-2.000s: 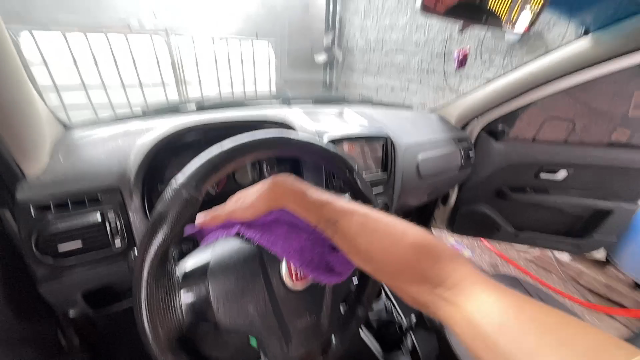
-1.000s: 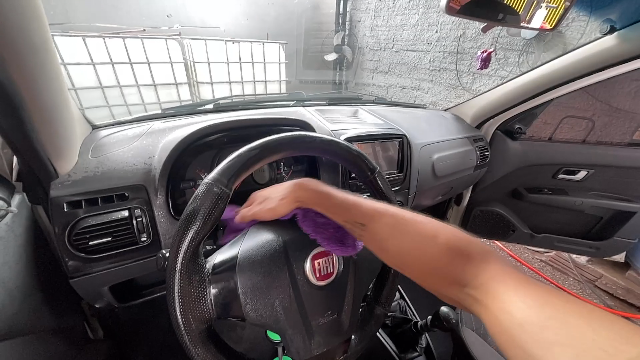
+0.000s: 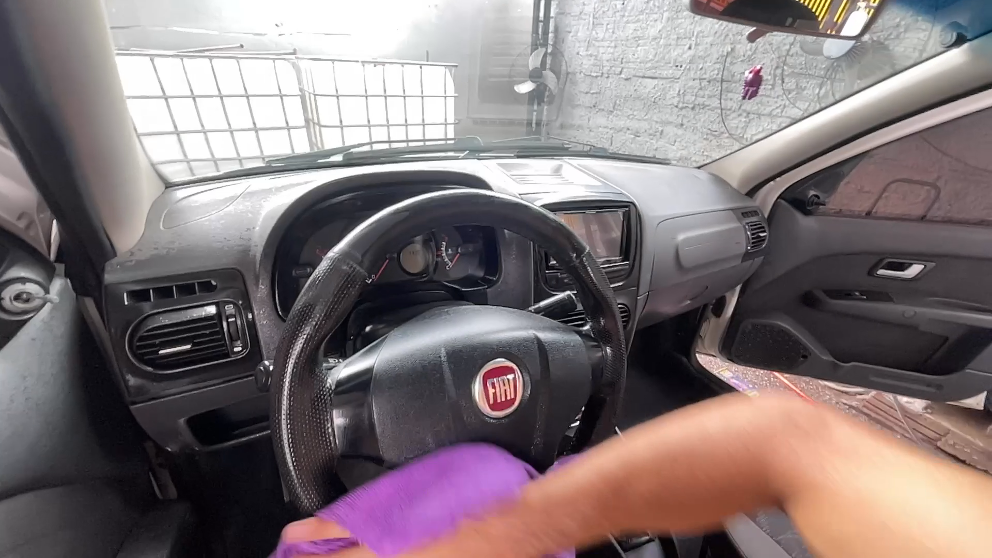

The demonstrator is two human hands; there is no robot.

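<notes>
From the lower right, my right arm reaches across to the bottom of the view. My right hand (image 3: 341, 539), partly cut off by the lower edge, is closed on a purple cloth (image 3: 434, 496). The cloth lies bunched at the lower part of the black steering wheel (image 3: 306, 372), below the round red Fiat badge (image 3: 498, 387); whether it touches the rim cannot be told. Blur softens the hand and arm. Behind the wheel is the instrument cluster (image 3: 415, 256). My left hand is out of the frame.
Drops or specks dot the dashboard (image 3: 209, 225) above the left air vent (image 3: 186, 339). A display screen (image 3: 597, 232) sits at the centre, with a stalk (image 3: 554, 304) beside the wheel. The passenger door (image 3: 852, 294) stands open at the right. A rear-view mirror (image 3: 790, 12) hangs above.
My right hand and the purple cloth have moved down from the upper left part of the wheel's hub to the wheel's bottom. The hub and badge are now uncovered.
</notes>
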